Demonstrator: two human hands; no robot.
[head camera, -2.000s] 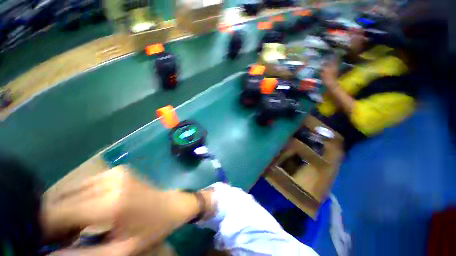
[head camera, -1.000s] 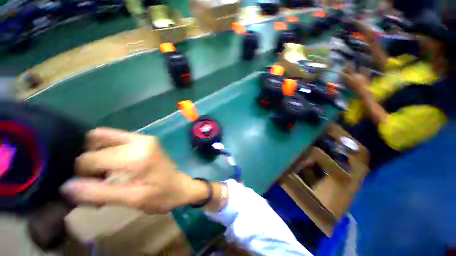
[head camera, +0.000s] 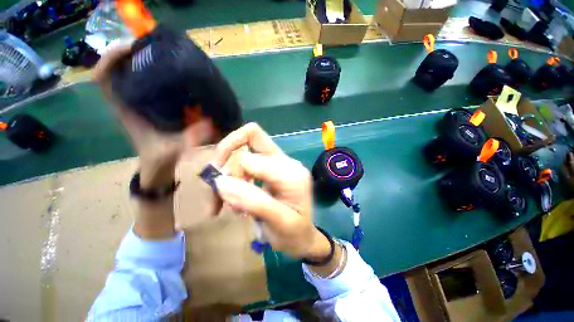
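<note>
My left hand (head camera: 148, 141) holds a black portable speaker (head camera: 170, 78) with an orange carry strap (head camera: 135, 17), raised at the upper left and blurred. My right hand (head camera: 270, 188) pinches a small dark USB plug (head camera: 211, 172) just below the speaker, apart from it. A blue-and-white piece of the lead (head camera: 258, 239) hangs under my right hand. Another speaker (head camera: 338, 168) stands on the green bench (head camera: 302, 264) with its light ring glowing pink-white, and a blue-and-white USB lead (head camera: 355, 217) hangs from it.
Cardboard sheet (head camera: 94, 226) lies at left. Several speakers, one of them here (head camera: 322, 79), stand on the green conveyor belt. Clustered speakers (head camera: 472, 182) lie at right. An open carton (head camera: 434, 283) is below the bench edge. A yellow sleeve (head camera: 559, 219) shows at the right edge.
The view has turned left. My left hand has come into view with a raised speaker. My right hand has moved off the speaker and now pinches a plug.
</note>
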